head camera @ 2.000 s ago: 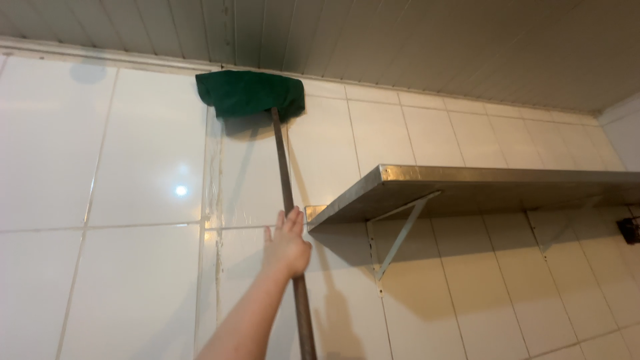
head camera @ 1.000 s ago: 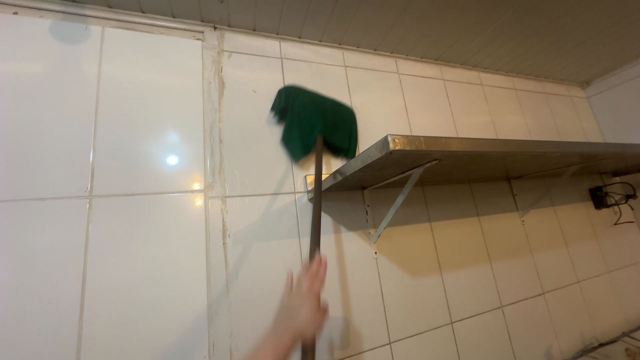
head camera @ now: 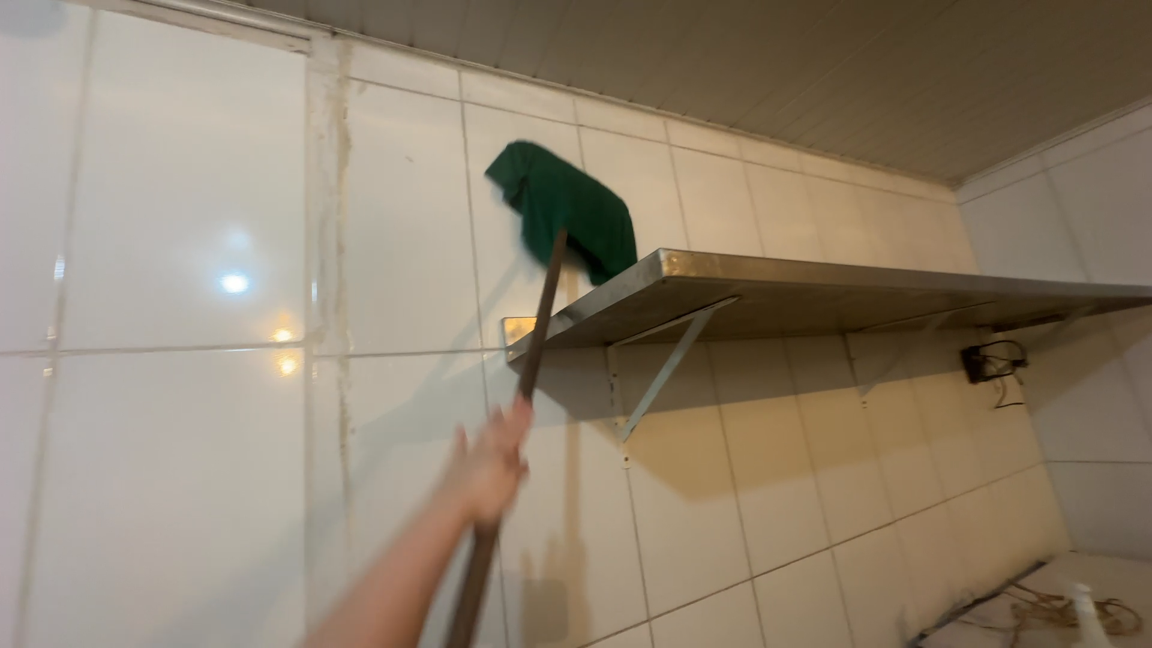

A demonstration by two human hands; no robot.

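Note:
My left hand (head camera: 493, 463), blurred, is on the brown pole (head camera: 544, 337), which runs up from the bottom edge and passes behind the hand. A finger stands a little off on the left side. At the pole's upper end a dark green cloth (head camera: 571, 207) is draped over a head that it hides. The cloth is near the white tiled wall, just above and left of the metal shelf's near corner; whether it touches the wall or shelf is unclear. My right hand is not in view.
A metal shelf (head camera: 810, 274) on brackets (head camera: 670, 373) juts from the wall, close right of the pole. Black cables (head camera: 994, 362) hang beneath it. The panelled ceiling (head camera: 720, 72) slopes across the top. Tangled cords (head camera: 1071, 612) lie on a pale surface at lower right.
Two seconds ago the green cloth was up by the ceiling edge, left of the shelf; it then came down and right to beside the shelf's corner. The hand has stayed on the pole.

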